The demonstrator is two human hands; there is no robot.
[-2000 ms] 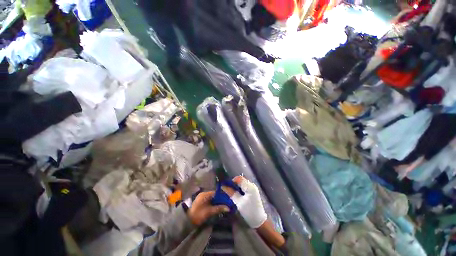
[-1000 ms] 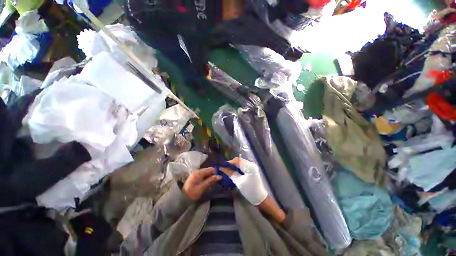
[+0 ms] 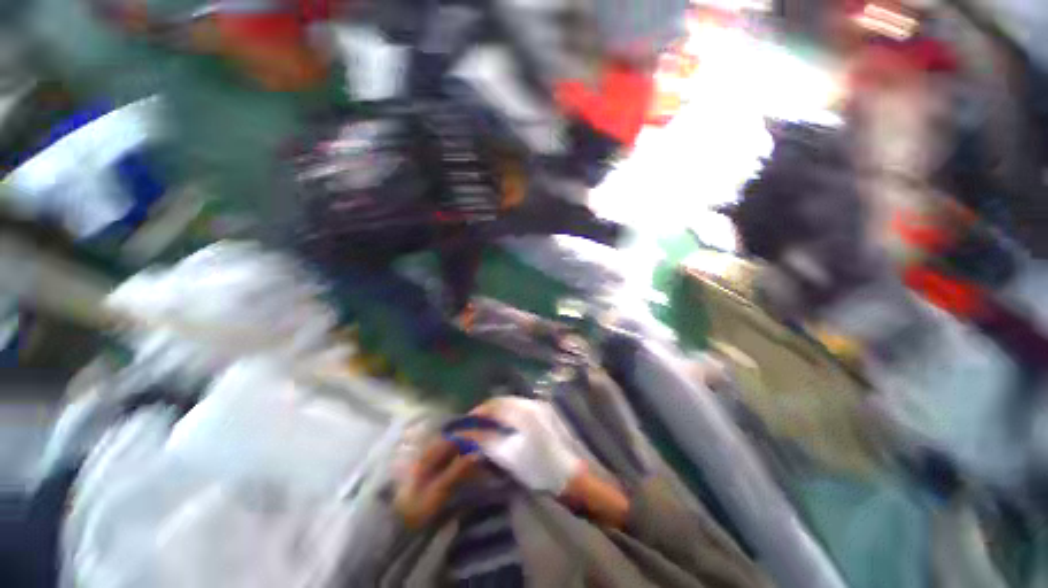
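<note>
A small dark blue cloth piece (image 3: 474, 432) is bunched between my two hands, low in the middle of the head view. My left hand (image 3: 430, 480) is bare and holds the cloth from the left side. My right hand (image 3: 531, 446) wears a white glove or wrap and holds it from the right side. The hands are close together in front of my body. The picture is blurred, so the exact finger grip is hard to tell.
Fabric rolls (image 3: 713, 448) lie just right of my hands. White sheets or plastic (image 3: 264, 436) are heaped at left. A person in dark clothes (image 3: 379, 195) is ahead. A khaki bundle (image 3: 781, 368) and a teal bundle (image 3: 864, 523) lie at right.
The view has swung, showing more of the floor ahead and the person. The blue cloth has stayed between both hands, which now appear slightly lower and closer together.
</note>
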